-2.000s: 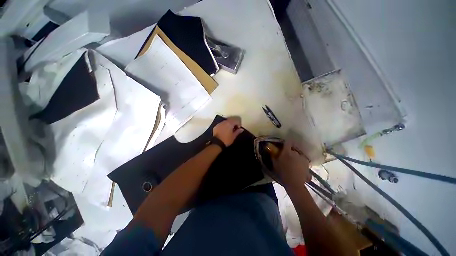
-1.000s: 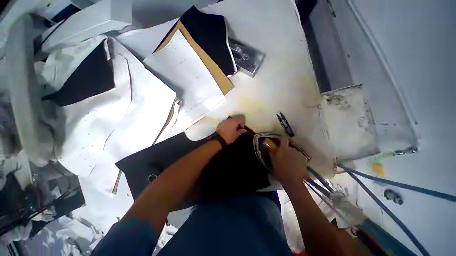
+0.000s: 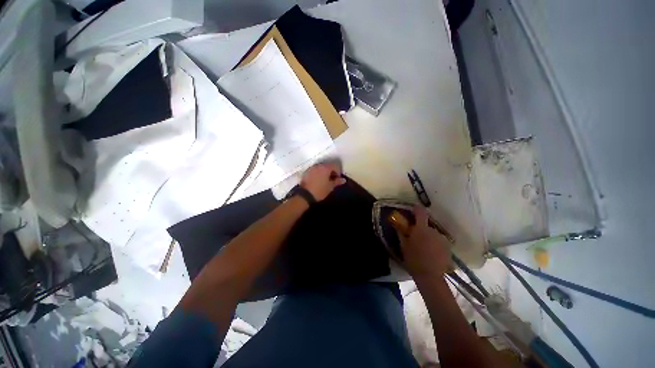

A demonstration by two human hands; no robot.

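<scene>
A black garment panel point(image 3: 330, 244) lies in front of me, with my left forearm across it. My left hand point(image 3: 323, 181) is at its upper corner, fingertips pinched on a thin dark strip point(image 3: 360, 188) that runs along the edge towards the iron. Whether the fingers also pinch the panel is unclear. My right hand point(image 3: 425, 248) is closed round the orange-brown handle of the steam iron point(image 3: 388, 224). The iron lies on the panel's right edge, its tip towards my left hand. My palm hides part of the iron.
Dark snips point(image 3: 418, 188) lie right of the panel. White sheets point(image 3: 276, 100), a tan piece point(image 3: 312, 90) and a black piece point(image 3: 319, 54) lie behind, beside a grey block point(image 3: 373, 90). A stained pad point(image 3: 508, 190) is at right. Hoses point(image 3: 574, 284) run right from the iron.
The view has shifted, so the table items appear further right. The gap between my left fingertips and the iron's tip has widened, showing more strip. The small ringed disc on the panel is no longer visible.
</scene>
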